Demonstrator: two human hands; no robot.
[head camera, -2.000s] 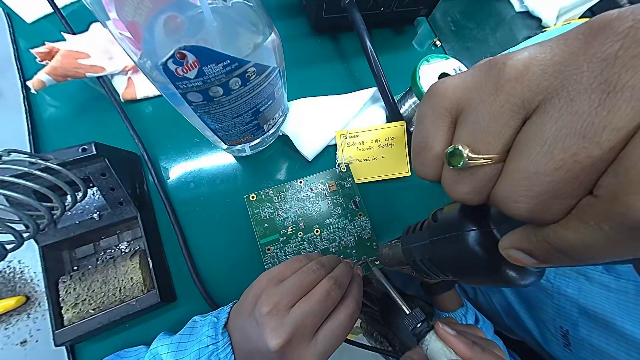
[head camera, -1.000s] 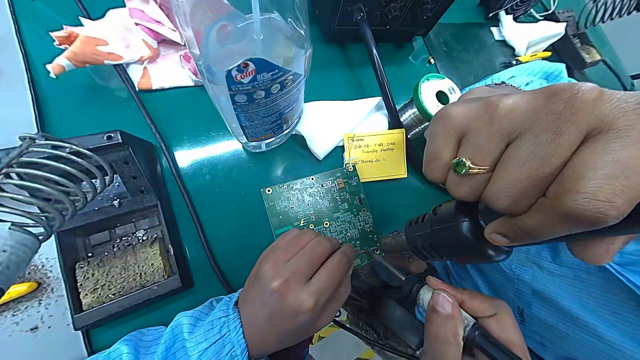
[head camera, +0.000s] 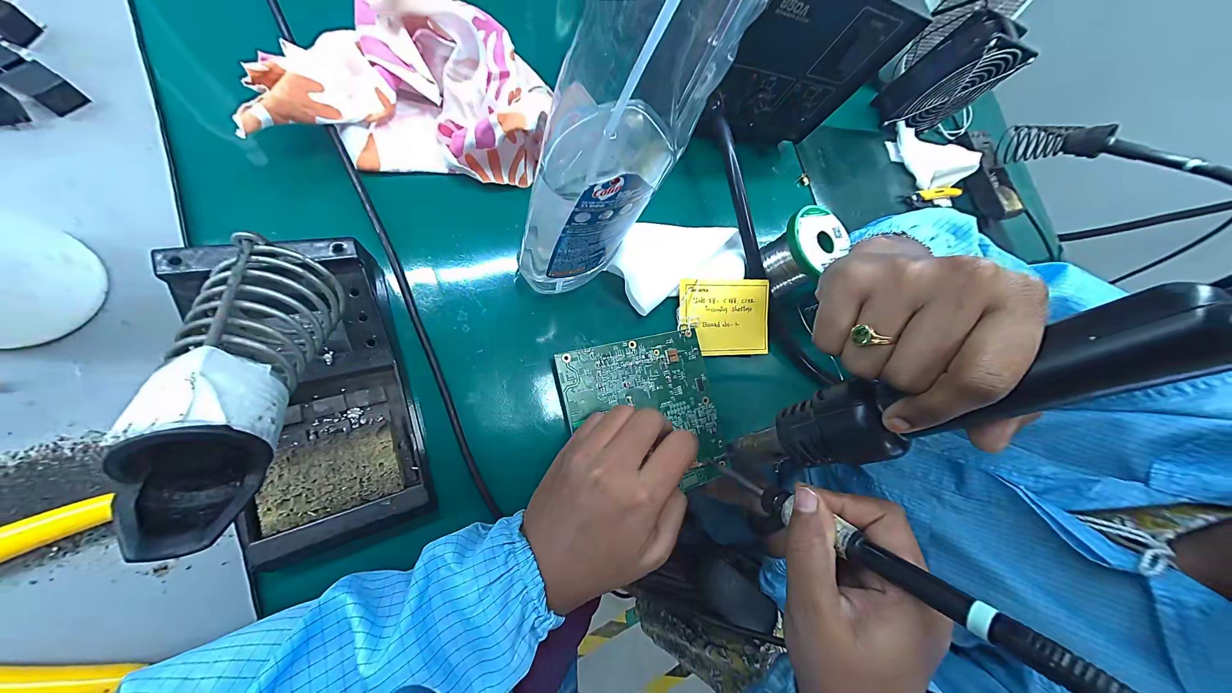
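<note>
A green circuit board (head camera: 635, 371) lies on the green mat. My left hand (head camera: 616, 500) rests over its lower part with fingertips pinched together; whether anything is between them is hidden. In my right hand (head camera: 857, 587) is a soldering iron (head camera: 905, 570), its tip at the board's lower right corner. A co-worker's ringed hand (head camera: 934, 337) grips a black hot-air gun (head camera: 847, 423), whose metal nozzle points at that same corner. A yellow note (head camera: 736, 322) with handwriting touches or nearly touches the board's top right corner.
Left of the board stand a coiled iron holder (head camera: 260, 308) and a sponge tray (head camera: 332, 472). Behind are a Colin bottle (head camera: 597, 212), a patterned cloth (head camera: 433, 87), white tissue (head camera: 674, 255), a solder spool (head camera: 818, 241) and a black station (head camera: 818, 58). A black cable (head camera: 404, 289) crosses the mat.
The view has shifted, showing more of the iron holder and the area at the right. Both my hands and the co-worker's hot-air gun stay at the board's lower edge.
</note>
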